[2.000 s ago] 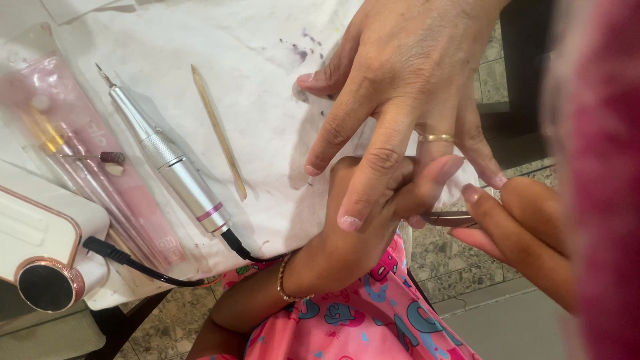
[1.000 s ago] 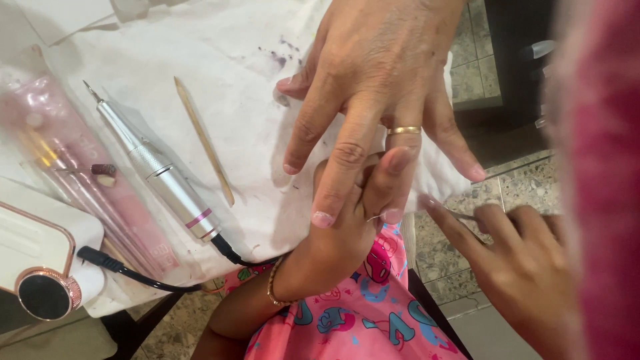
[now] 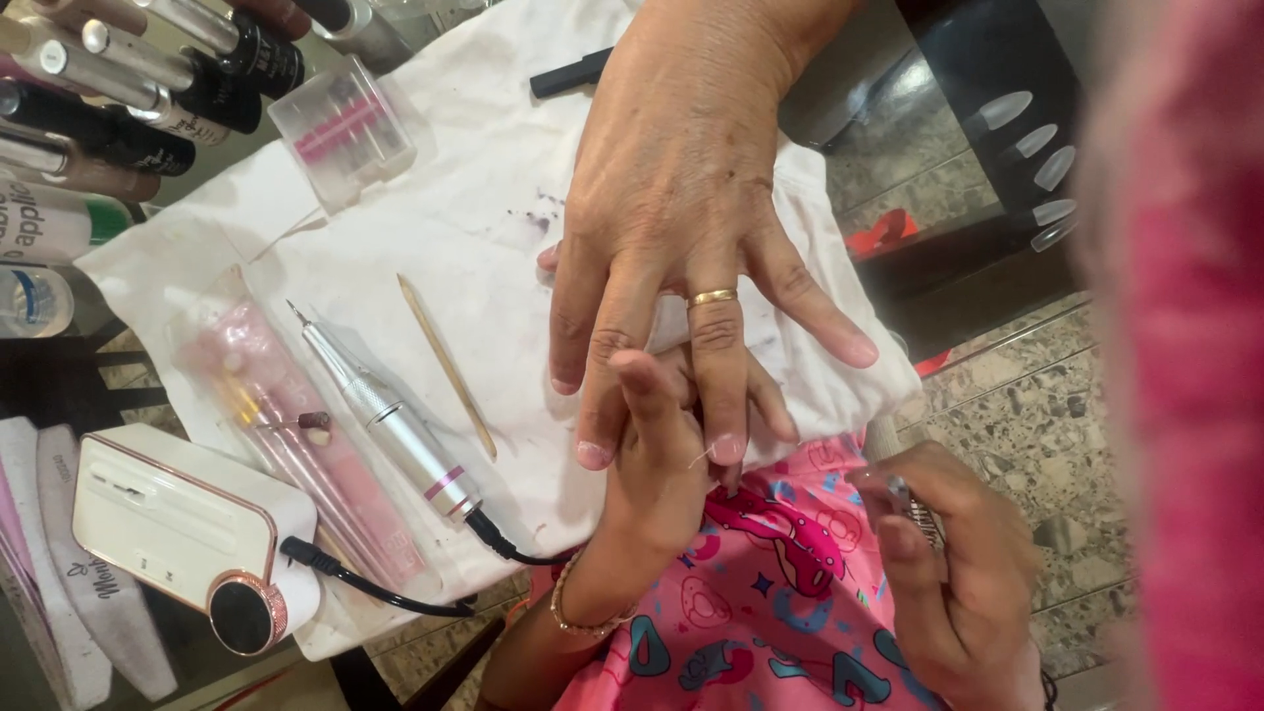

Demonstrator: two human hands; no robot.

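Note:
My left hand (image 3: 657,484), with a beaded bracelet at its wrist, reaches up from below and holds another person's ring finger (image 3: 718,365) between thumb and fingers. That person's hand (image 3: 681,188) comes from the top, fingers spread, palm down, with a gold ring (image 3: 711,296). A thin pale strand (image 3: 701,455) shows by the held fingertip. At the lower right, my right hand (image 3: 958,573) is curled around a small metal tool (image 3: 920,513), mostly hidden by the fingers and apart from the other hand. A wooden stick (image 3: 446,365) and a silver electric nail drill (image 3: 390,415) lie to the left.
A white cloth (image 3: 474,197) covers the table. On or beside it are a clear plastic box (image 3: 346,133), a pink pouch (image 3: 326,464), a white control unit (image 3: 188,513) with a cable, nail files (image 3: 109,583) and several polish bottles (image 3: 148,89). Clear nail tips (image 3: 1055,168) lie at right.
My right hand, near the other person's fingertips two seconds ago, has moved away from them with the tool. My left hand keeps hold of the finger. The view has widened.

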